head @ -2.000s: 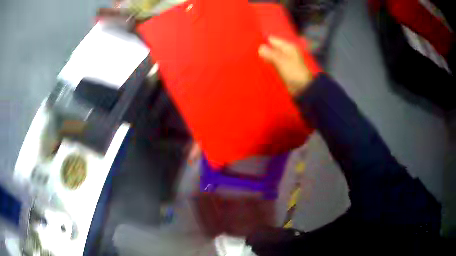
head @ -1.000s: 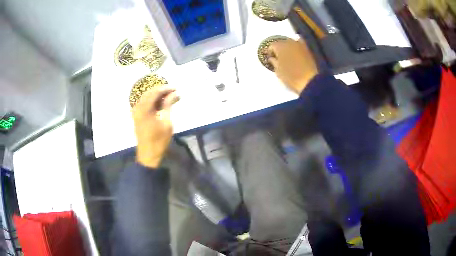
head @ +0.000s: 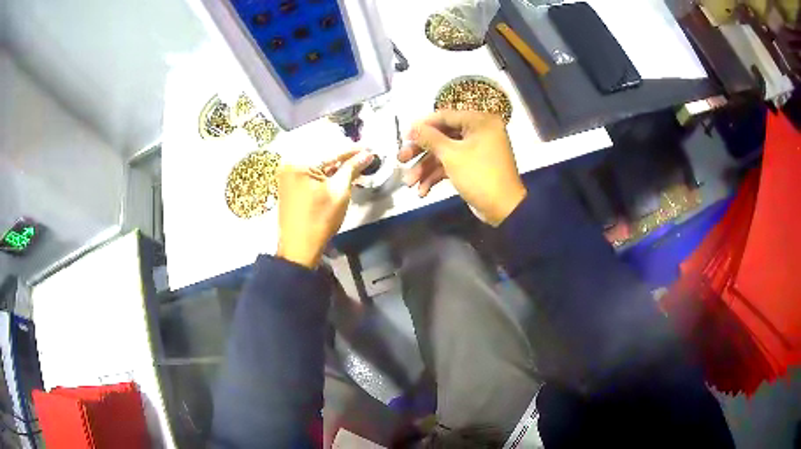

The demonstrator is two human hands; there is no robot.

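Note:
My left hand [head: 314,200] is at the left of the setting die [head: 370,165], thumb and fingertips pinched together beside it. My right hand [head: 470,158] is at the right of the die, thumb and forefinger close together, other fingers curled. Anything held in either hand is too small to make out. The pressing machine's head [head: 303,53], with a blue keypad, overhangs the die. One well of gold pieces [head: 252,184] is left of my left hand. Another well [head: 474,95] is just behind my right hand, partly covered by it.
Further wells of gold pieces [head: 455,31] are at the back. A dark mat [head: 571,110] bears a phone [head: 595,46] and a yellow-orange stick [head: 522,47]. Fanned red panels [head: 762,263] are at the right. A red stack [head: 92,417] is by the white side table [head: 92,316] at the lower left.
The view has swung from the red panels at the right to the machine table. Since one second ago, both hands have moved from the wells inward to the die.

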